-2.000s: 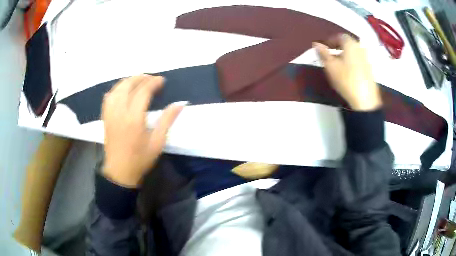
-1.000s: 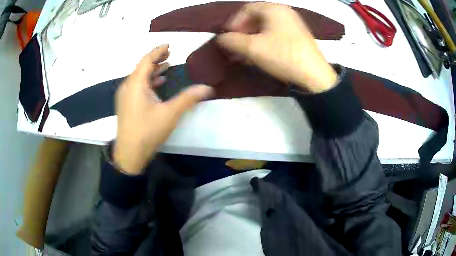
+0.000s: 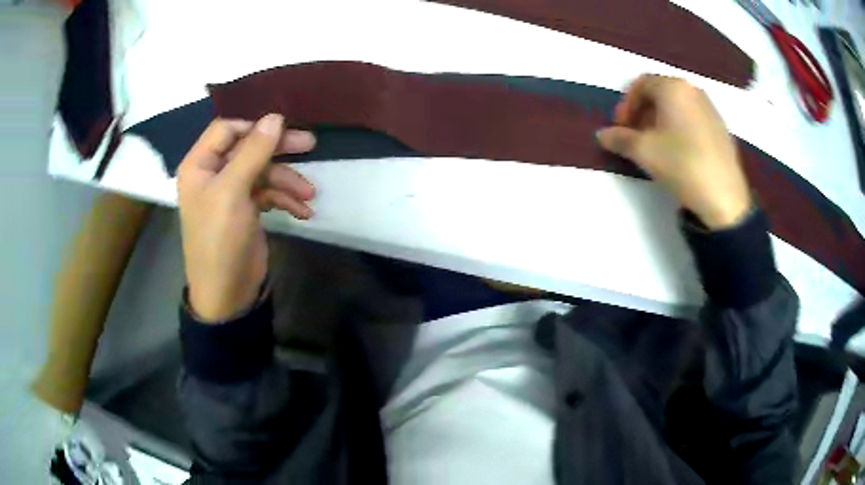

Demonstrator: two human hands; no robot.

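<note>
A long curved maroon piece [image 3: 493,118] lies over a dark interlining strip [image 3: 356,144], which shows along its edges and at its left end. My left hand [image 3: 237,194] is at the piece's left end, thumb and index finger close together at its lower edge, the other fingers apart; whether it grips the cloth is unclear. My right hand [image 3: 669,142] has its fingertips curled at the right part of the piece; whether they pinch it is hidden. Another maroon piece [image 3: 626,33] lies behind. More maroon cloth [image 3: 806,208] continues right of my right hand.
Red-handled shears [image 3: 801,71] lie at the back right, beside a dark flat item [image 3: 844,90]. Dark stacked pieces [image 3: 87,85] lie at the left end of the white table [image 3: 493,213]. A brown curved object [image 3: 90,294] stands below the table's left edge.
The maroon piece that was folded under my right hand now lies extended leftward over the dark strip. My right hand has moved right, away from my left. The view has shifted.
</note>
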